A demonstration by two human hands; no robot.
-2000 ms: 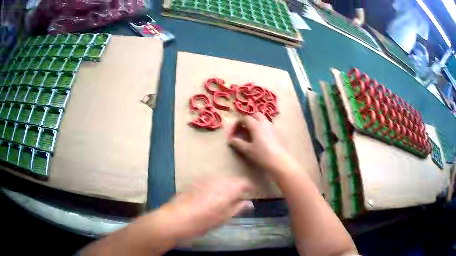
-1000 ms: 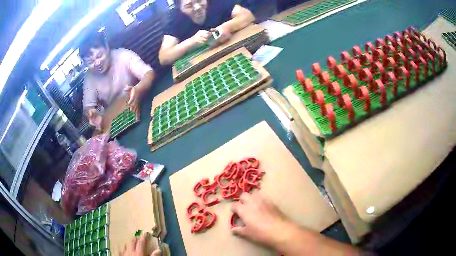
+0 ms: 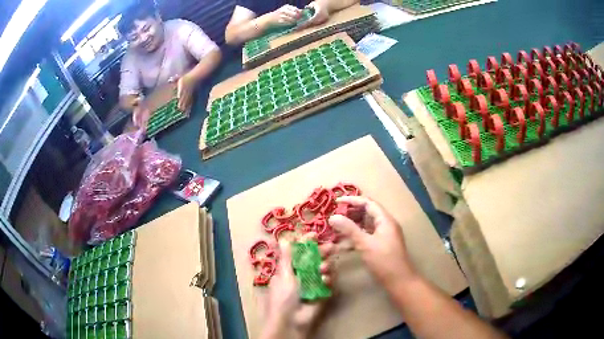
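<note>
A pile of red curved handles [image 3: 310, 213] lies on the tan cardboard work sheet [image 3: 371, 298] in front of me. My left hand [image 3: 289, 291] holds a green perforated piece [image 3: 310, 270] over the near side of the pile, mesh facing up; whether it is one piece or more I cannot tell. My right hand [image 3: 376, 237] is at the right side of the pile, fingers curled by the red handles. The fingers and blur hide whether it grips one.
Green pieces with upright red handles [image 3: 516, 106] stand in rows at right. Flat green pieces [image 3: 99, 285] lie at lower left and on a back board [image 3: 285, 86]. A plastic bag [image 3: 122, 185] and printed card [image 3: 197, 188] are left. Two people sit across the bench.
My left hand has come from the lower left board to the centre, now with a green piece. My right hand has moved up and right at the pile. The view has shifted.
</note>
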